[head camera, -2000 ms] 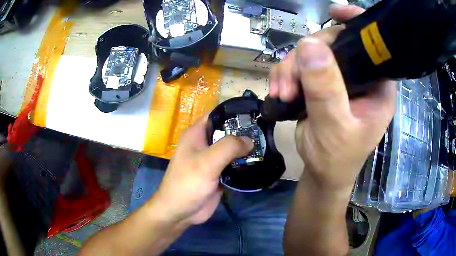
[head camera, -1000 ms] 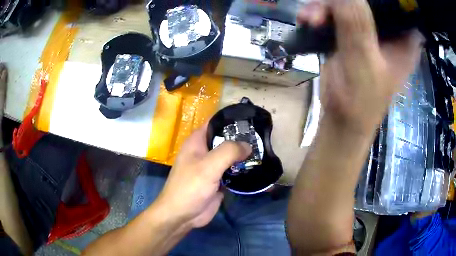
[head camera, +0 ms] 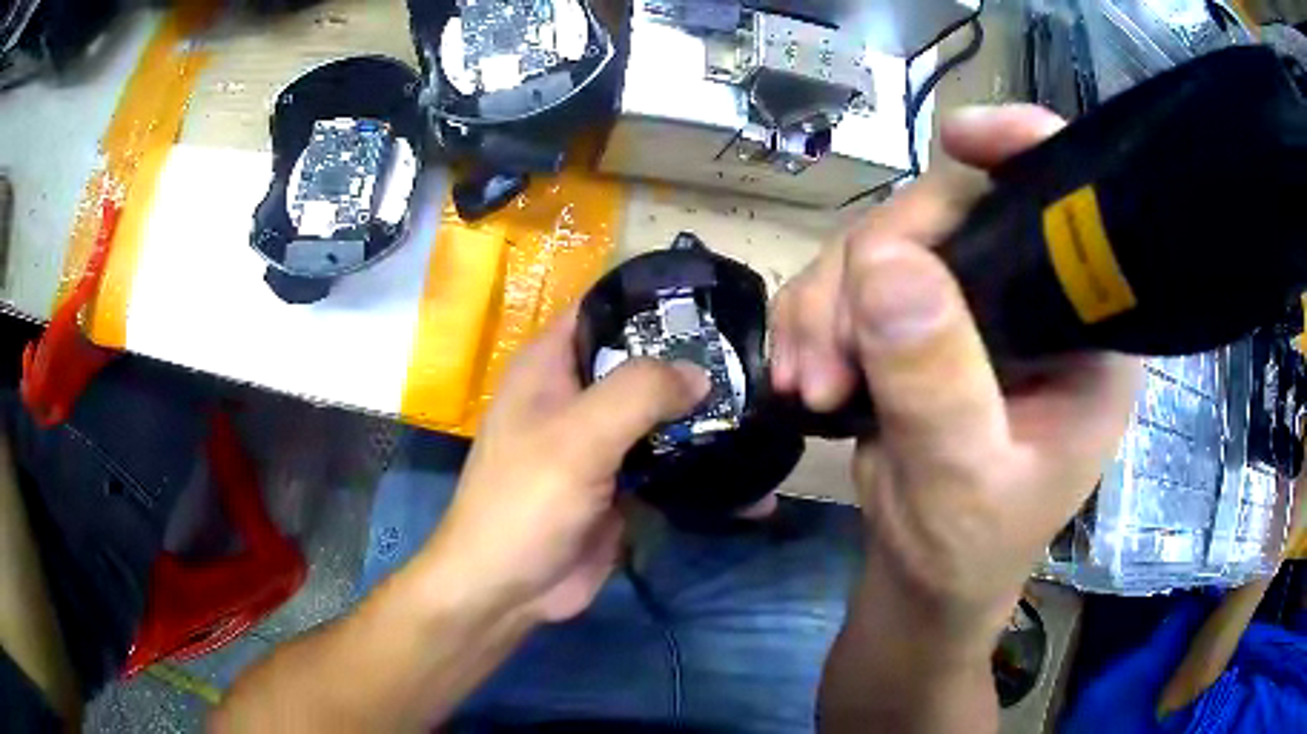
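Note:
A black camera housing with a silver-green circuit board inside is held over the lap at the bench edge. My left hand grips its left side, with the thumb on the board. My right hand is closed round a thick black electric screwdriver with a yellow label. The driver's front end is at the housing's right side; its tip is hidden, so I cannot tell if it touches a screw.
Two more housings with boards, one at left and one at top, lie on the bench. The screw feeder stands behind. Clear blister trays are at right. A person's blue clothing shows at lower right.
My right hand has brought the screwdriver down from near the feeder to the housing's right side. My left hand still holds the housing, which now sits slightly higher and further left in view.

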